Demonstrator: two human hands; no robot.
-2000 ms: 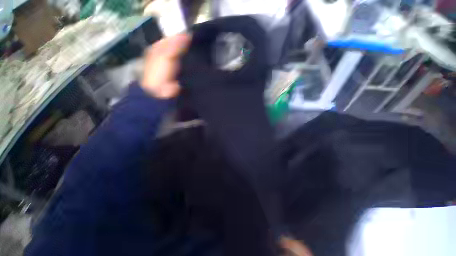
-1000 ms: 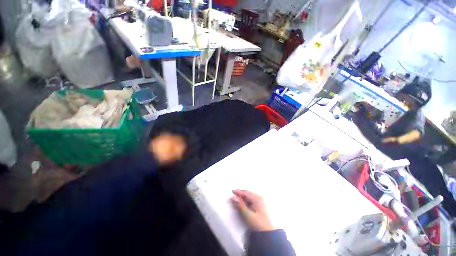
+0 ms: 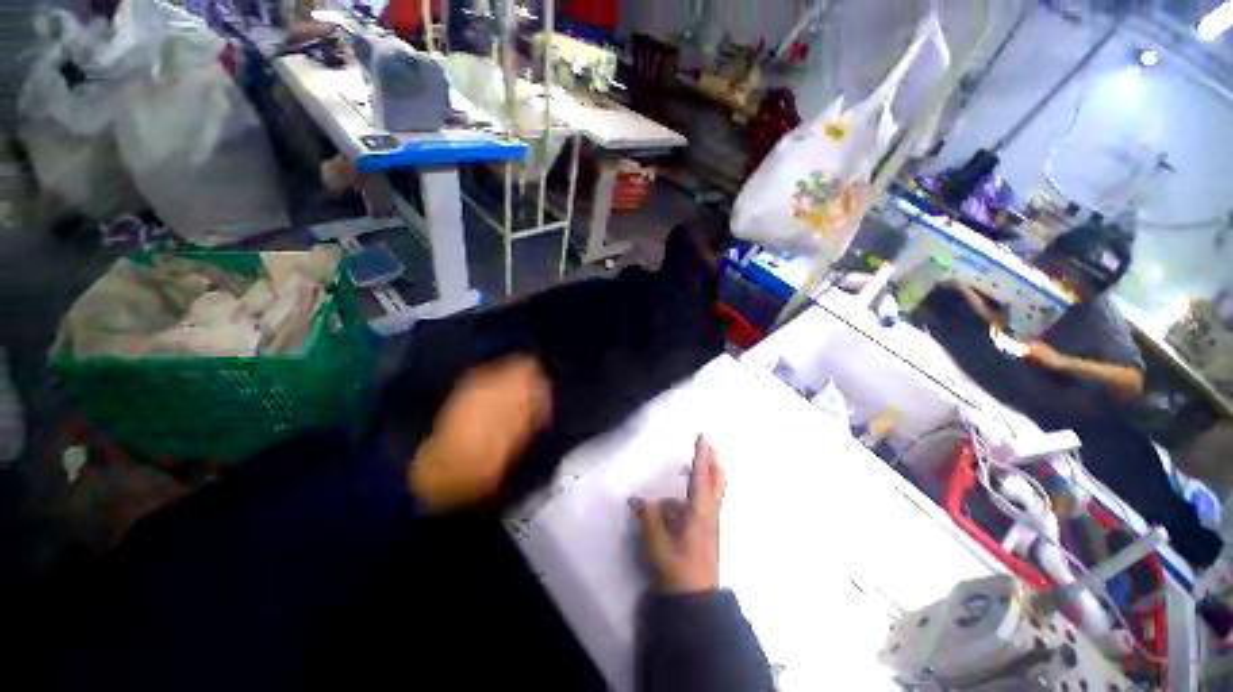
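The black garment piece [image 3: 595,338] lies in a dark heap left of the white table [image 3: 771,487] and against its left edge. My left hand [image 3: 484,430] is blurred over the black cloth; its fingers cannot be made out, so I cannot tell whether it grips the cloth. My right hand [image 3: 687,521] is over the white table top, index finger pointing up and thumb apart, with nothing seen in it. The white sewing machine head [image 3: 994,635] is cut off by the lower right edge; its needle area is not in view.
A green basket [image 3: 216,392] with pale scraps stands at left. A red tray [image 3: 967,500] with spools lies behind the table. A white bag [image 3: 811,189] hangs above. Another person [image 3: 1095,325] works at a machine at right. White sacks [image 3: 189,135] stand at back left.
The garment, lifted up two seconds ago, now lies low at left. Since one second ago, my left hand has shifted slightly right, and my right hand has moved up with its fingers spread.
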